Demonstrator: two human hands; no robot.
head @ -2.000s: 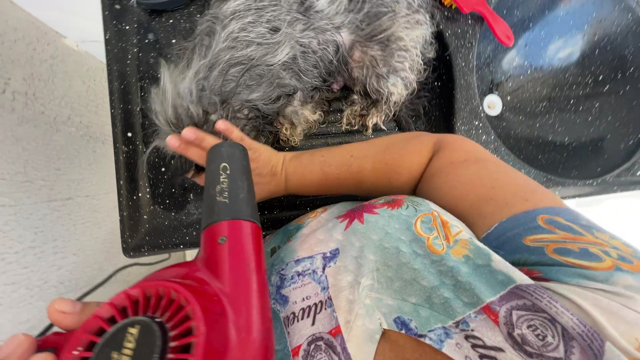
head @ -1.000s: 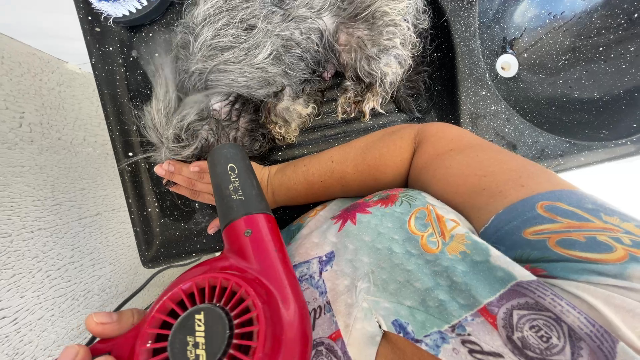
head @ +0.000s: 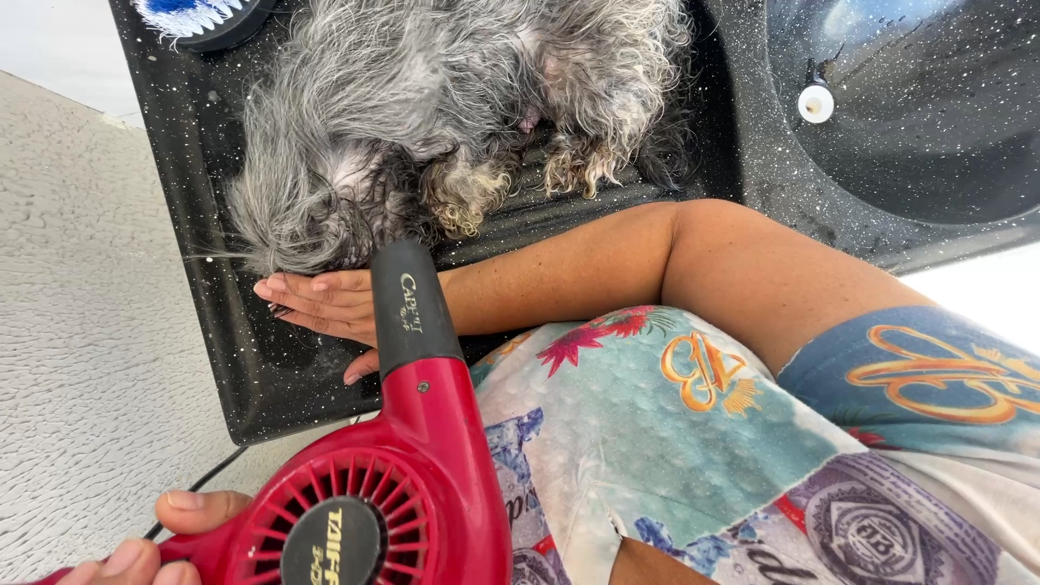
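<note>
A grey, shaggy dog point(head: 455, 89) lies in a black speckled basin point(head: 219, 341), with curly, yellowish paws towards me. Its face is not clearly visible. My left hand point(head: 154, 528), at the lower left, grips the red hair dryer point(head: 447, 455), whose handle is partly out of view. The dryer's black nozzle point(head: 414, 309) points up at the dark, damp-looking fur and covers part of my right hand point(head: 325, 305). That hand reaches in from the right, fingers side by side against the edge of the grey hair, thumb apart. It grips nothing that I can see.
A brush with blue and white bristles point(head: 191, 16) rests at the basin's upper left. To the right is a round speckled bowl point(head: 918, 162) with a small white round piece point(head: 816, 104) in it. A dark cord point(head: 215, 471) runs behind the dryer at the lower left.
My right hand's fingers, spread in the earliest frame, have come together beside the grey hair. The dryer remains in my left hand, and its nozzle has shifted relative to the dog.
</note>
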